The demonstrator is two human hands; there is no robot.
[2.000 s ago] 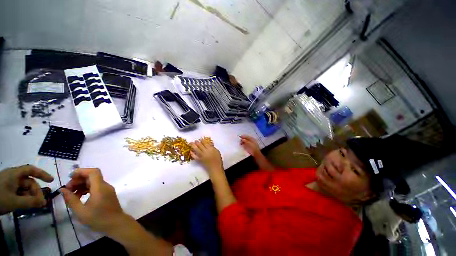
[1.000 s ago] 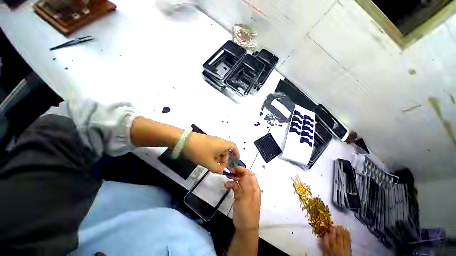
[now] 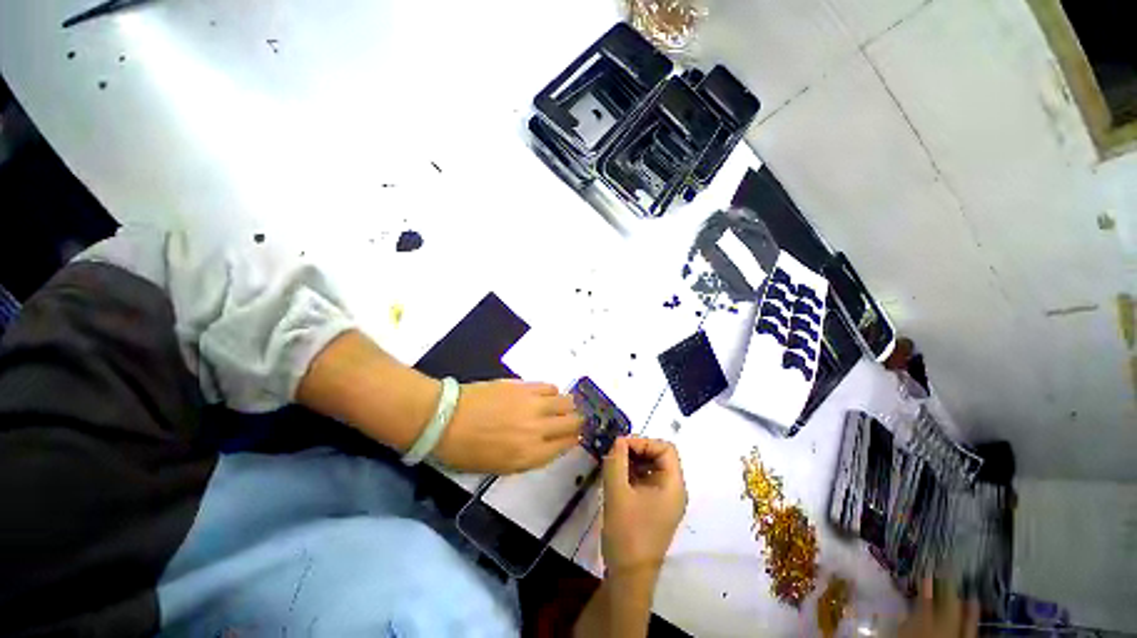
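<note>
A black phone case (image 3: 496, 548) with a pale open middle lies at the bench's near edge, its camera end (image 3: 601, 414) pointing up and right. My left hand (image 3: 505, 426), with a pale bracelet on its wrist, has its fingers curled at the left edge of the camera end; its grip is hidden. My right hand (image 3: 642, 499) has thumb and finger closed together at the other side of the camera end. Whether a small part is between them cannot be told. A black notched sheet (image 3: 478, 337) lies beside my left wrist.
Stacked black cases (image 3: 648, 137), a bag of small parts (image 3: 729, 256), a dotted black square (image 3: 692, 373) and a white strip with black wavy pieces (image 3: 776, 355) lie toward the wall. Gold parts (image 3: 786, 536) and racked cases (image 3: 898, 486) are at right, near another person's blurred hand (image 3: 938, 617).
The view has turned down toward the bench. My hands, earlier together on a small dark piece, are now apart at the case's camera end. The neighbour's hand moved from the gold heap toward the racked cases.
</note>
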